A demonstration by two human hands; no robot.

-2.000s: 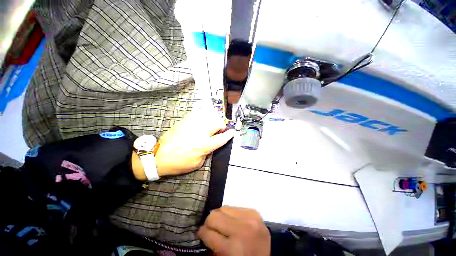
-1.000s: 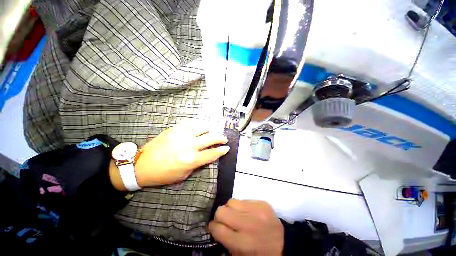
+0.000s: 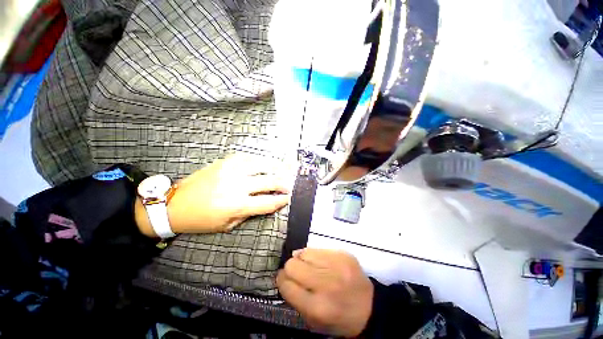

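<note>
The checked garment lies left of the needle, bunched at the top. The black band runs along its right edge, from the presser foot down to my right hand. My left hand, with a white watch on the wrist, lies flat on the cloth beside the band, fingers pointing at it. My right hand is curled and pinches the lower end of the band at the garment edge. A dark thread runs down to the needle area.
The white JACK machine head fills the upper right, with a grey tension dial and a shiny curved cover. A grey-blue cylinder sits beside the foot. A white card and coloured bobbins lie at far right.
My left hand has moved back from the presser foot to the lower left, uncovering the band there. My right hand has shifted slightly up. The view has shifted, and the curved cover shows wider.
</note>
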